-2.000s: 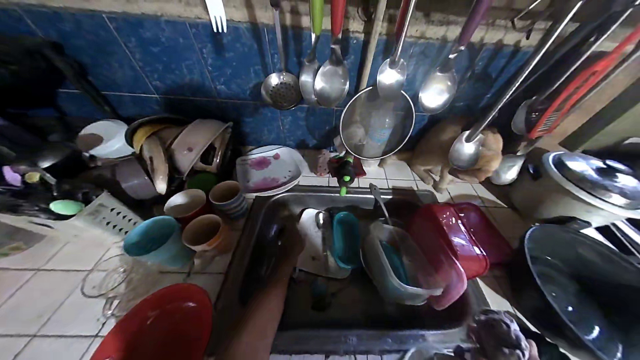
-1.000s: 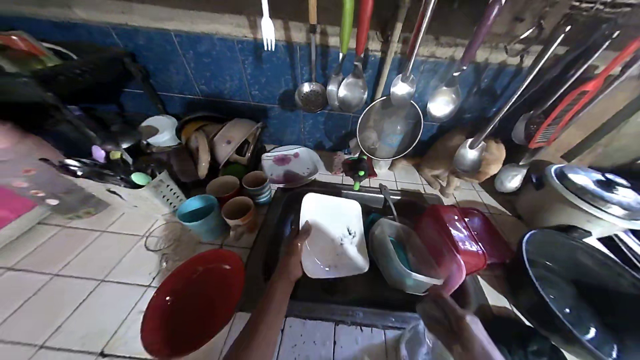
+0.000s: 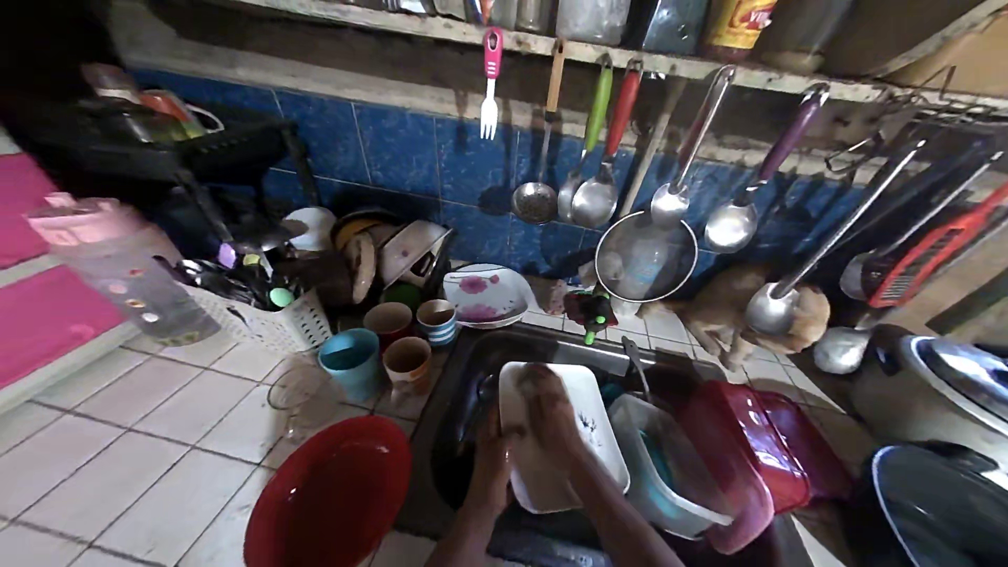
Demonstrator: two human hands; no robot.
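Observation:
Over the dark sink [image 3: 445, 370], my left hand [image 3: 496, 453] grips the left edge of a white rectangular dish [image 3: 602, 441] with a dark pattern on its face. My right hand [image 3: 551, 409] lies on the upper part of the dish, blurred; whether something is under its fingers cannot be made out. Right of the dish, a clear plastic container [image 3: 677, 504] with a teal piece inside sits in the sink, beside pink and red plastic containers [image 3: 748, 441]. A metal utensil handle [image 3: 636, 366] stands up behind them.
Left are a red basin [image 3: 331, 496], a teal cup [image 3: 350, 362] among other cups, a glass mug and a white utensil basket [image 3: 276, 319]. A floral plate [image 3: 487, 295] is behind the sink. Ladles and a strainer [image 3: 646, 256] hang above; a tan cat [image 3: 732, 307] and pots are at right.
My right hand has come from the right side onto the dish's face. The dish lay in the sink two seconds ago and was raised in my left hand one second ago. The view has shifted.

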